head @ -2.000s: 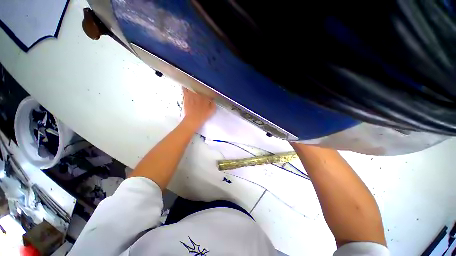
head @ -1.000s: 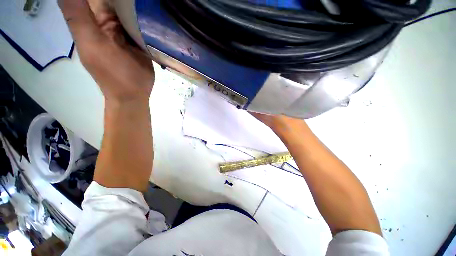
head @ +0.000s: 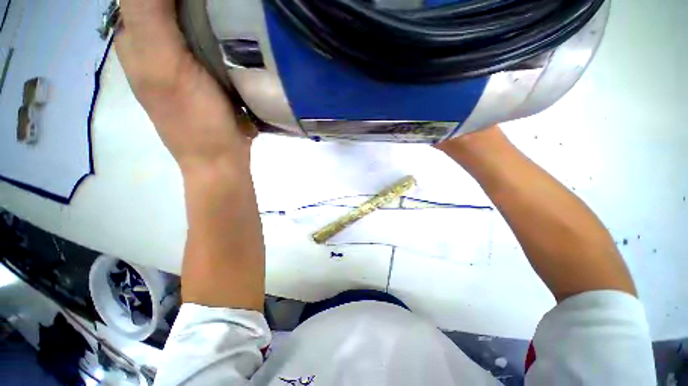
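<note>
The silver-and-blue motor of the straight knife cutting machine (head: 377, 102) fills the top middle, with thick black cable coiled on it. Its knife and base are hidden. My left hand (head: 170, 83) lies against the motor's left end; its fingers are cut off or hidden, so its grip is unclear. My right hand (head: 468, 143) reaches under the motor's right side and its fingers are hidden. A gold-brown weight (head: 363, 211) lies slantwise on the paper marker (head: 441, 230) below the motor.
A larger lay (head: 53, 147), white-topped and dark-edged, is at upper left with small weights (head: 29, 109) on it. The white table (head: 139, 203) has lint on it. A white waste bucket (head: 124, 296) with dark scraps stands below the table edge at lower left.
My left hand has gone from the paper below the motor up to the motor's left end. The motor has turned in view and shows more silver. The larger lay shows more.
</note>
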